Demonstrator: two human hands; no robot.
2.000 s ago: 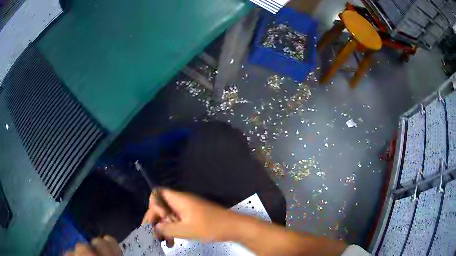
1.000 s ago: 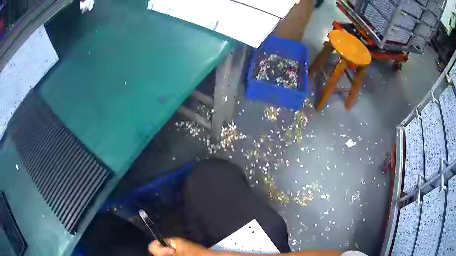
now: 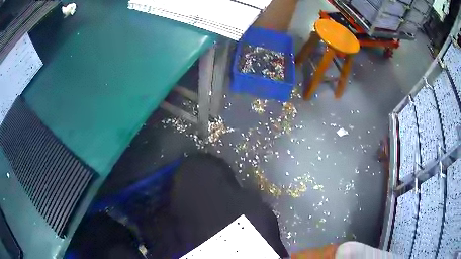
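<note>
A white circuit board (image 3: 235, 243) with small dark dots lies over my dark-clothed lap at the bottom centre, cut off by the lower edge. Only a strip of my right forearm and a pale sleeve show at the bottom right of the board; my right hand itself is below the picture. A small shiny tip of a slim tool (image 3: 142, 249) shows left of the board, blurred; what holds it is hidden. My left hand is out of the picture.
Green bench (image 3: 111, 76) at left bears a black ribbed tray (image 3: 45, 167), white boards (image 3: 202, 15) and a pale sheet (image 3: 20, 71). Blue bin of scraps (image 3: 263, 83), orange stool (image 3: 337, 36) and scraps on the floor lie ahead. Board rack (image 3: 422, 167) stands right.
My right hand, which held the slim tool, has dropped out below the picture. My left hand, seen two seconds ago, is also gone. The view has shifted, showing more of the white boards on the bench.
</note>
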